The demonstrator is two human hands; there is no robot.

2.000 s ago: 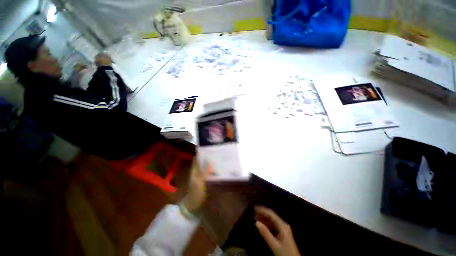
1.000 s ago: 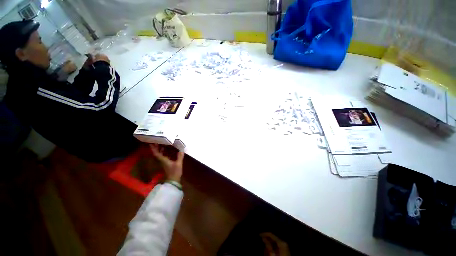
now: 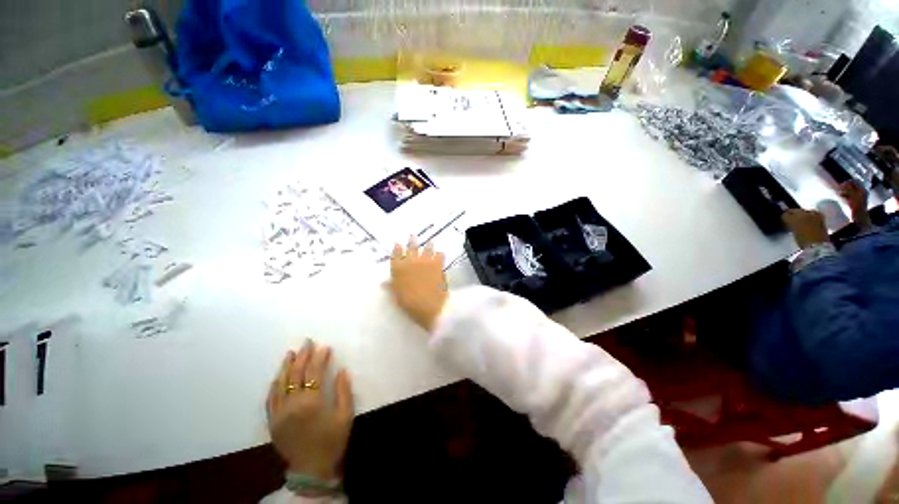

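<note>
Flat printed cartons [image 3: 399,202] with a dark picture panel lie in a small pile in front of me. My right hand [image 3: 419,285] reaches across, its fingertips at the pile's near edge; no clear grip shows. My left hand [image 3: 311,409], with a ring, lies flat and empty at the table's front edge. Two black inner trays [image 3: 557,251] stand side by side right of the pile, each with a small clear or whitish bundle inside. Printed white boxes [image 3: 61,394] are cut off at the left rim.
Small white pieces [image 3: 306,236] lie scattered left of the cartons, with another heap [image 3: 89,192] farther left. A blue bag [image 3: 256,69] and a carton stack [image 3: 463,123] stand at the back. A neighbouring worker [image 3: 828,315] handles a black tray [image 3: 759,197] beside a silver-grey heap [image 3: 700,138].
The view has swung right. My left hand has let go of the box it placed by the left-hand worker. My right hand has moved from below the table edge to the flat cartons.
</note>
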